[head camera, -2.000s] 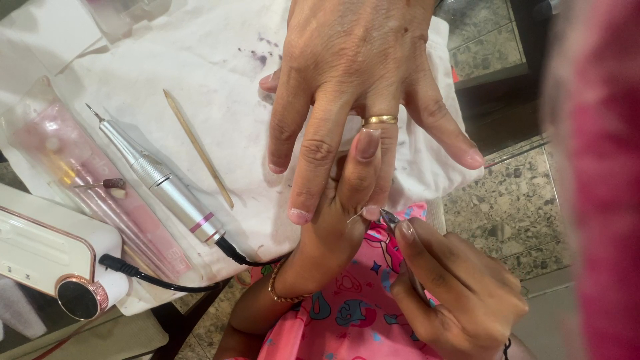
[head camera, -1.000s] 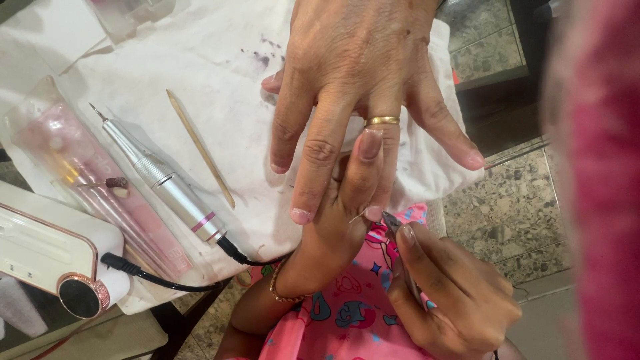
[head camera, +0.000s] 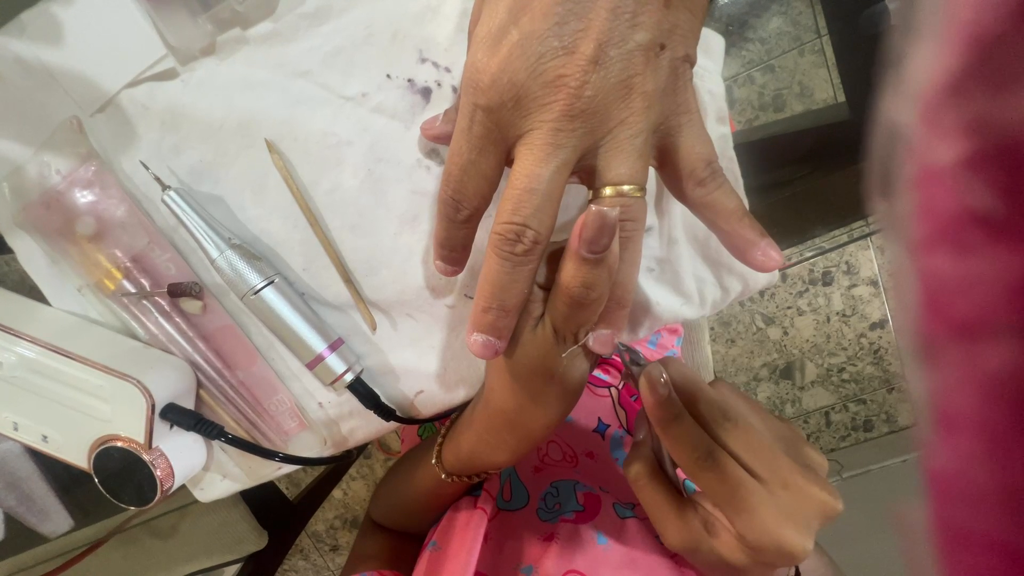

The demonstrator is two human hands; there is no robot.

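Observation:
My left hand [head camera: 552,352], with a bracelet at its wrist, comes up from below and grips the ring finger of another person's hand [head camera: 584,104], its thumb lying over that finger. The other person's hand is palm down with spread fingers and a gold ring [head camera: 618,192]. At the lower right, my right hand [head camera: 728,464] is closed around metal cuticle nippers [head camera: 632,360]. Their tips are beside the nail [head camera: 602,342] of the held finger; whether they touch it is unclear. A thin pale strip [head camera: 574,346] sticks out at that fingertip. My palm hides part of the nippers' handles.
On the white cloth [head camera: 400,216] at left lie a wooden cuticle stick [head camera: 320,232], a silver electric nail drill [head camera: 272,296] with a black cable, and a pink clear pouch [head camera: 160,264] with a small bit on it. A white control unit [head camera: 96,384] stands at the lower left.

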